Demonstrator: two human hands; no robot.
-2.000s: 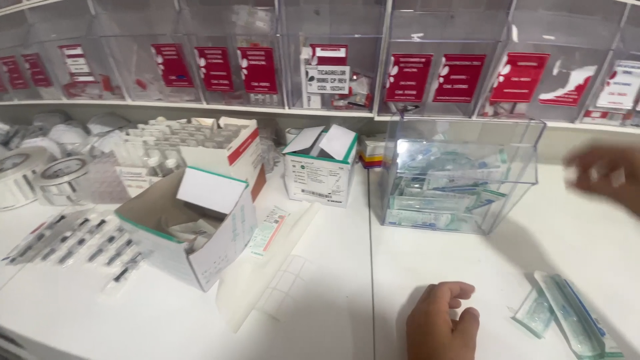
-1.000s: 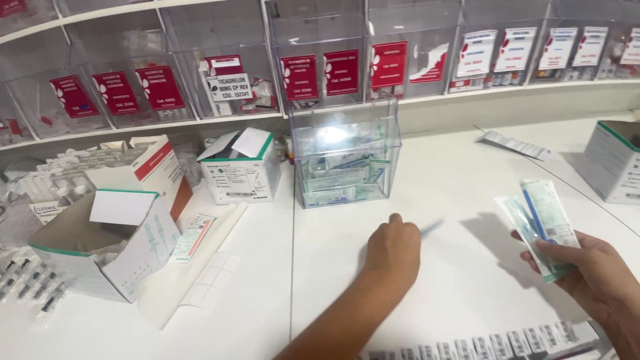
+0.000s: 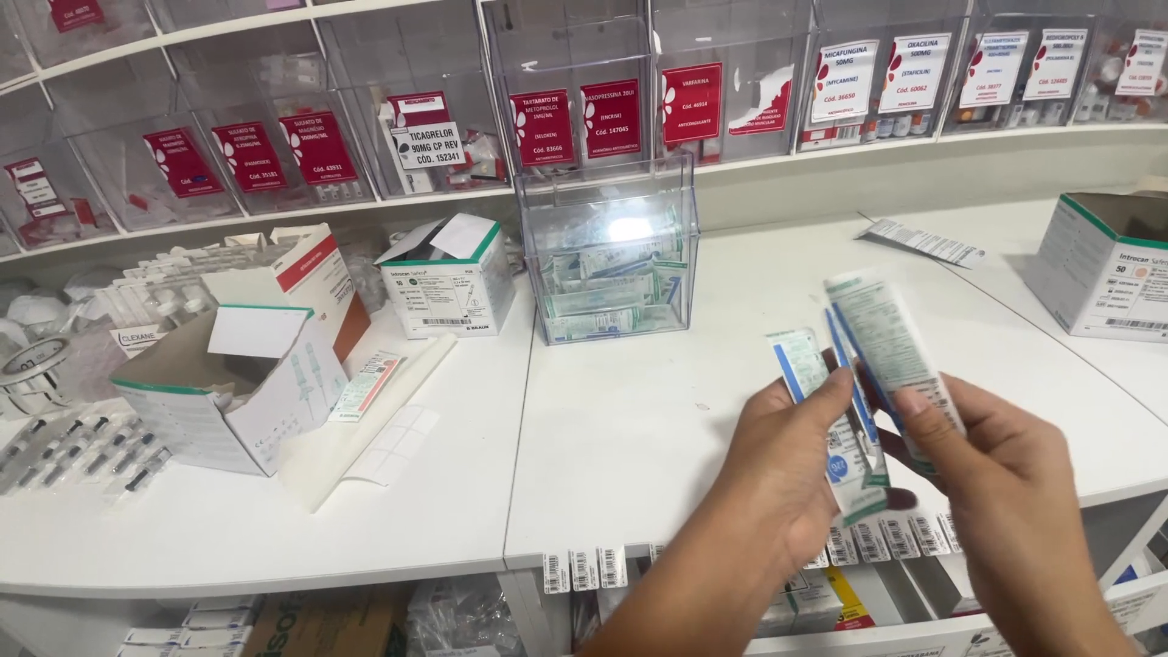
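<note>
My left hand (image 3: 785,465) grips a sealed catheter packet (image 3: 808,365) with a blue stripe and a clear and green end, upright over the counter's front edge. Close against it on the right, my right hand (image 3: 995,465) pinches more such packets (image 3: 885,347) between thumb and fingers. How many packets each hand has cannot be told, as they overlap. Behind and to the left of both hands stands a clear plastic bin (image 3: 607,265) holding several similar packets. An Introcan Safety box (image 3: 452,283), its flaps raised, stands left of that bin.
An open carton (image 3: 274,392), packaged syringes (image 3: 82,456), a tape roll (image 3: 36,365) and backing paper (image 3: 365,438) lie at left. Another Introcan box (image 3: 1109,274) and a flat packet (image 3: 922,242) are at right. Labelled drawer bins (image 3: 689,100) line the back; barcode labels (image 3: 584,568) edge the counter.
The packets lay on the counter at first, then were in my right hand. My left hand, earlier apart over the counter, has come to my right hand and now holds packets too.
</note>
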